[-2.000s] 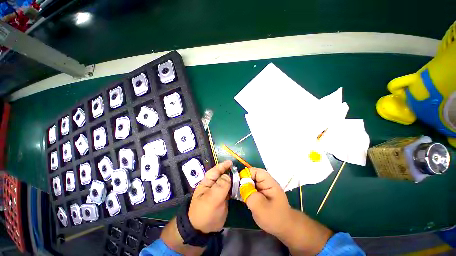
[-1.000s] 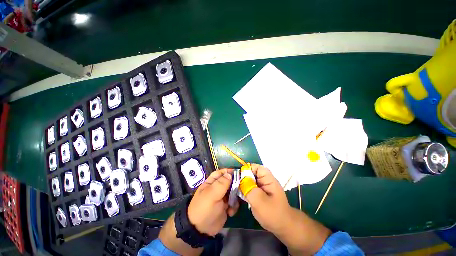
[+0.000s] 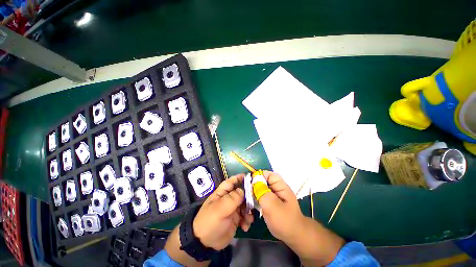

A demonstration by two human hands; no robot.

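Observation:
My left hand (image 3: 220, 213), with a dark band on its wrist, holds a silver-white housing (image 3: 249, 194) edge-on in its fingers. My right hand (image 3: 277, 203) wears yellow finger cots and presses against the housing's right side. An orange stick (image 3: 242, 160) sticks out up and left from my right fingers. A bit of white, possibly a wipe, shows at the right fingertips. The housing's faces and the stick's lower end are hidden by the fingers.
A black parts tray (image 3: 197, 101) with silver-white housings, some piled, lies left. White sheets (image 3: 283, 96) with a yellow disc (image 3: 325, 163) and wooden sticks (image 3: 343, 195) lie right. A brown-wrapped bottle (image 3: 409, 164) and yellow-blue cartoon figure (image 3: 436, 104) stand far right.
The housing has turned slightly between my fingers, and my left fingers have shifted on it. The orange stick stays in my right hand. The view has moved very slightly.

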